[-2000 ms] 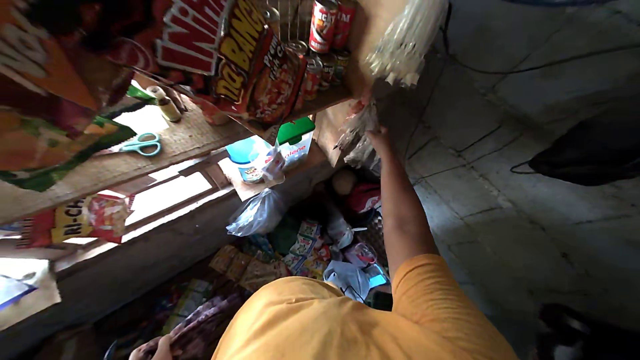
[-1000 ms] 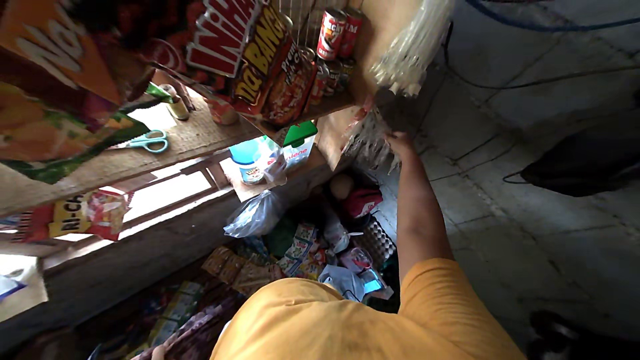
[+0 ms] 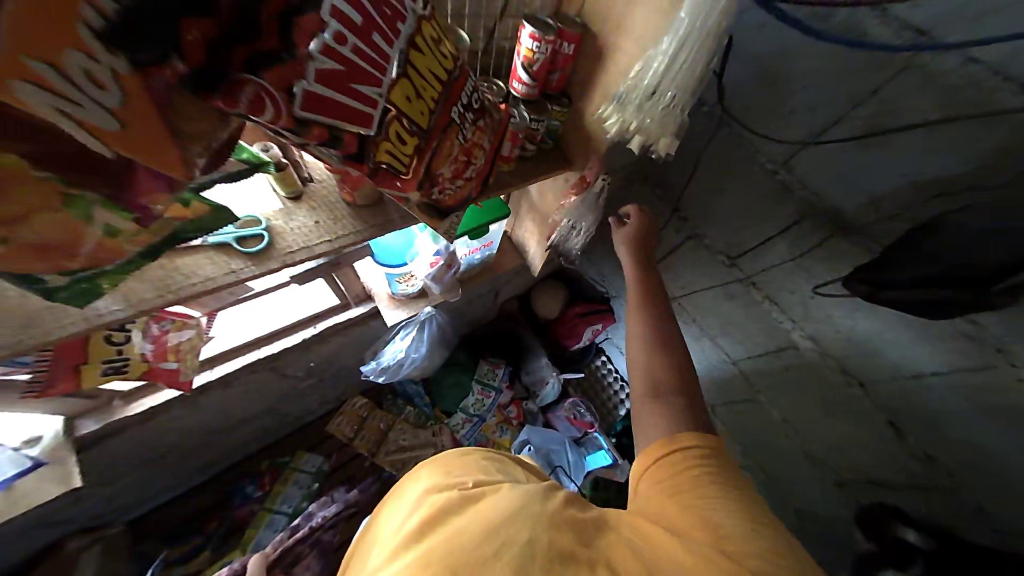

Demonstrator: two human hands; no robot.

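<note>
My right hand (image 3: 634,232) reaches forward at upper centre, its fingers bent, just right of a small bundle of clear plastic bags (image 3: 578,222) hanging at the shelf's end. Whether it pinches something thin is too small to tell. Above it hangs a larger bundle of long clear plastic packs (image 3: 668,80). Only a bit of my left hand (image 3: 258,563) shows at the bottom left edge, beside a patterned cloth (image 3: 308,520); what it holds is hidden.
Snack packs (image 3: 432,104) hang in front of a shelf with red cans (image 3: 534,58). Light-blue scissors (image 3: 240,234) lie on a woven-covered ledge. A plastic bag (image 3: 412,348), sachets (image 3: 484,392) and an egg tray (image 3: 602,384) sit below. A dark bag (image 3: 944,260) is at right.
My right hand was at the small hanging bundle two seconds ago; it has since moved right, away from it. The small bundle now hangs beside the hand.
</note>
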